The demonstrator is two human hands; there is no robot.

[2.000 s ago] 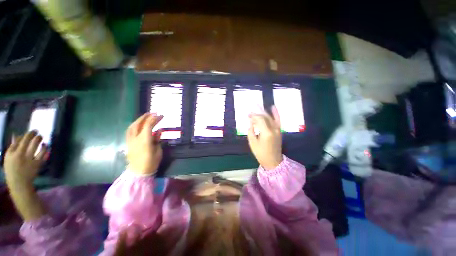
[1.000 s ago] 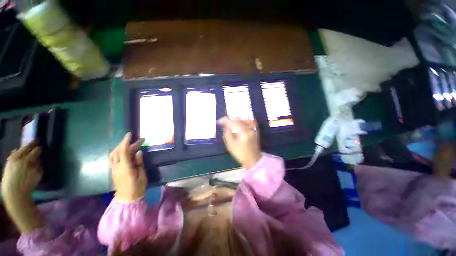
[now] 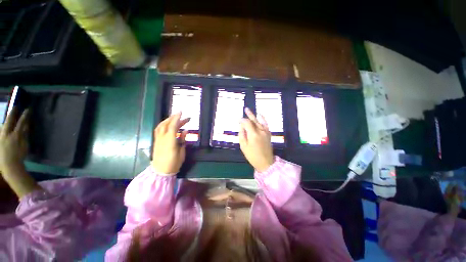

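Observation:
A black foam tray [image 3: 232, 154] lies on the green mat with smartphones side by side in its slots, screens lit white. My left hand [image 3: 169, 143] is over the lower part of the leftmost smartphone [image 3: 187, 100], fingers apart and holding nothing. My right hand [image 3: 256, 140] is between the second smartphone [image 3: 228, 115] and the third smartphone [image 3: 270, 110], index finger extended, holding nothing that I can see. The rightmost smartphone [image 3: 311, 117] is uncovered, with green and red marks at its lower corners.
A brown board [image 3: 255, 46] is behind the tray and a yellow-wrapped post [image 3: 110, 36] at upper left. On the right are a white power strip [image 3: 375, 102] and a white adapter [image 3: 363, 157] with a cord. A neighbour's hand [image 3: 14, 143] is by another black tray [image 3: 59, 125].
The view has shifted, so the tray appears further right. My left hand has moved from beside the leftmost smartphone to over its lower part. The screens' coloured marks differ. The neighbour's phone is now tilted up.

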